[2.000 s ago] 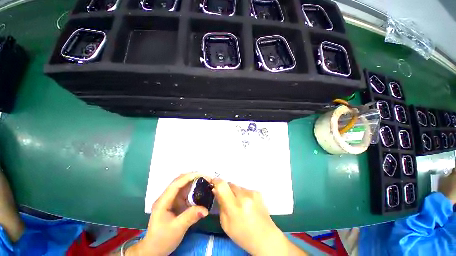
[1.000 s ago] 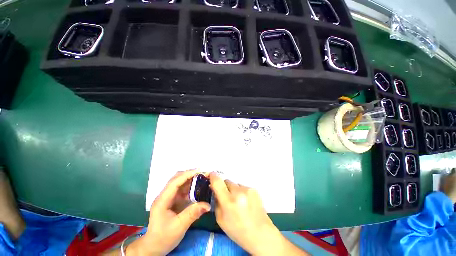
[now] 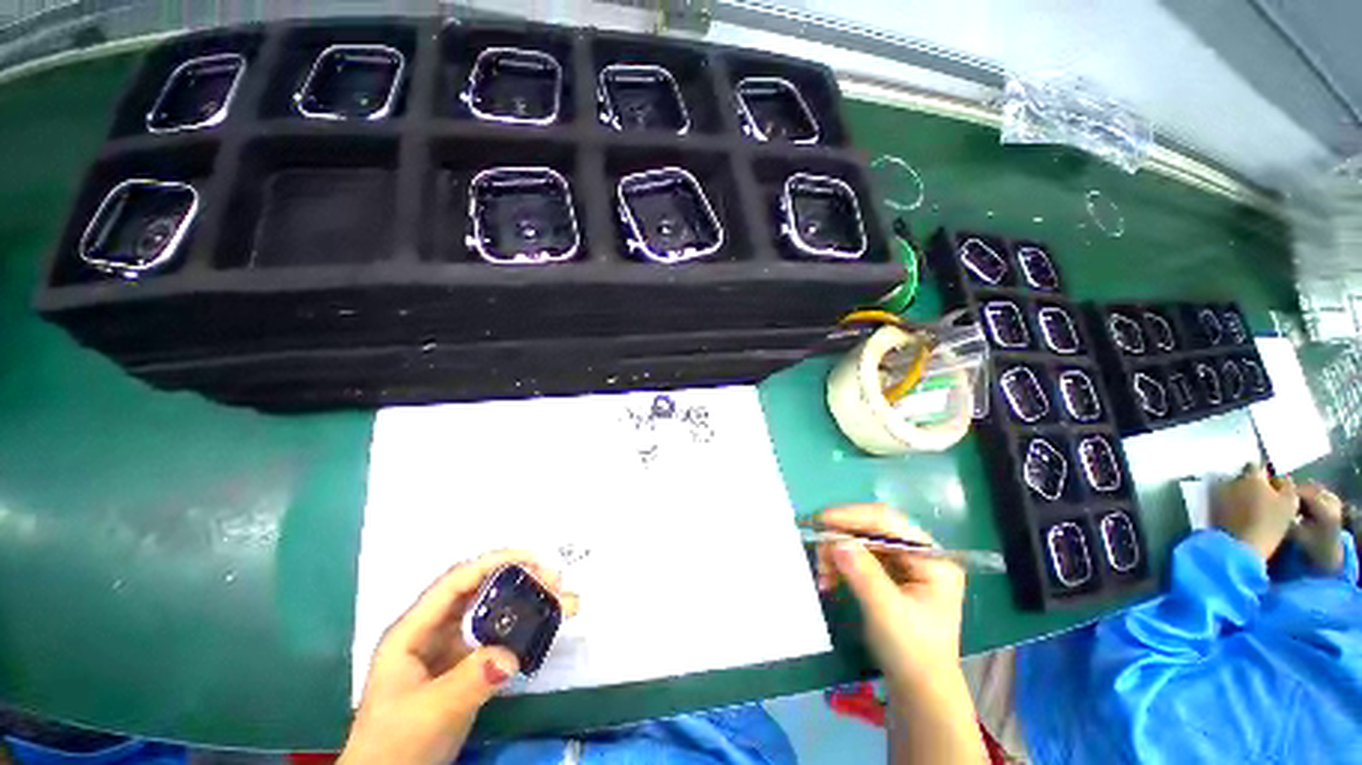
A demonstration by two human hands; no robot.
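Note:
My left hand point(image 3: 433, 665) holds a watch case point(image 3: 512, 617) above the lower left of the white paper sheet point(image 3: 598, 508), its open side facing up with the silver rim showing. My right hand point(image 3: 896, 590) is to the right of the paper and holds slim metal tweezers point(image 3: 896, 543), which lie roughly level across the fingers, one end at the paper's right edge. A small cluster of tiny dark parts point(image 3: 666, 411) lies near the paper's top edge. A few more tiny bits point(image 3: 574, 555) lie just above the held case.
A stacked black foam tray point(image 3: 493, 321) with watch cases stands behind the paper; one front pocket is empty. A tape roll point(image 3: 878, 407) holding a clear plastic item stands right of the paper. More foam trays point(image 3: 1031, 516) are at right, beside another person's hands point(image 3: 1262, 508) and blue sleeves.
The view has turned to the right. My right hand has moved away from the case, out to the right, and now holds tweezers. The case in my left hand now faces more upward.

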